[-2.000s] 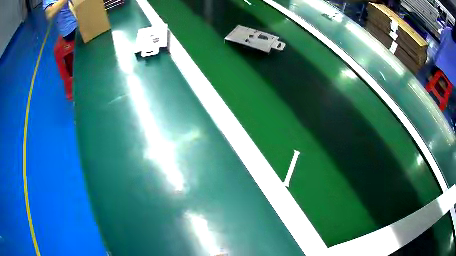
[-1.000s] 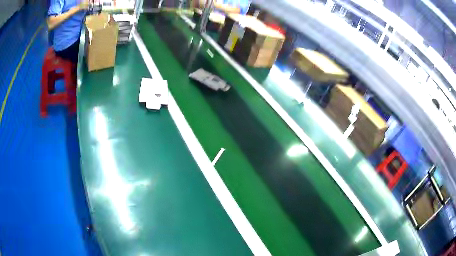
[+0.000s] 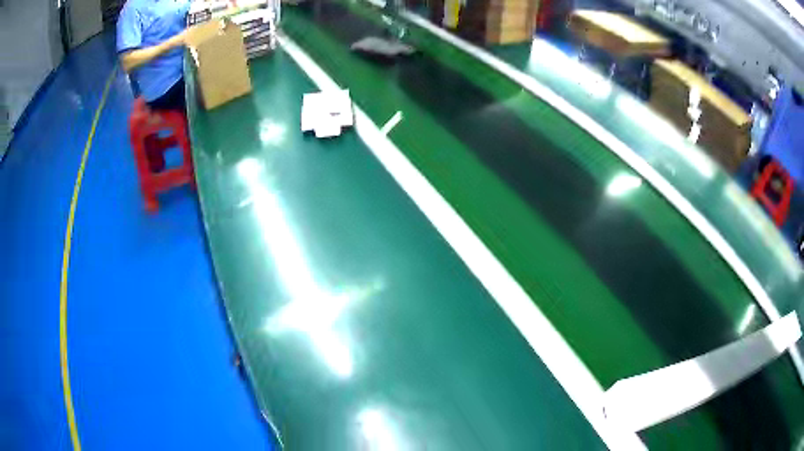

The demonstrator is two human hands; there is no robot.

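Note:
No hand of mine is in the picture. A small stack of white hang-tab boxes (image 3: pixel 326 113) lies on the glossy green worktop (image 3: pixel 353 264), against the white side rail (image 3: pixel 476 251). Another hang-tab box (image 3: pixel 383 48), blurred, lies farther off on the green conveyor belt (image 3: pixel 529 185). A thin white strip (image 3: pixel 392 122) lies on the belt beside the rail. The white diverter bar (image 3: pixel 705 374) stands angled across the belt at the lower right.
A person in a blue shirt (image 3: pixel 157 44) sits on a red stool (image 3: pixel 161 154) at the upper left, by a brown carton (image 3: pixel 220 66) on the worktop. More cartons (image 3: pixel 701 110) and a red stool (image 3: pixel 771 192) are at the right. A yellow line (image 3: pixel 66 282) marks the blue floor.
The view has swung around. The box on the belt and the thin white strip have moved away from me, up the belt. The white stack stays beside the rail.

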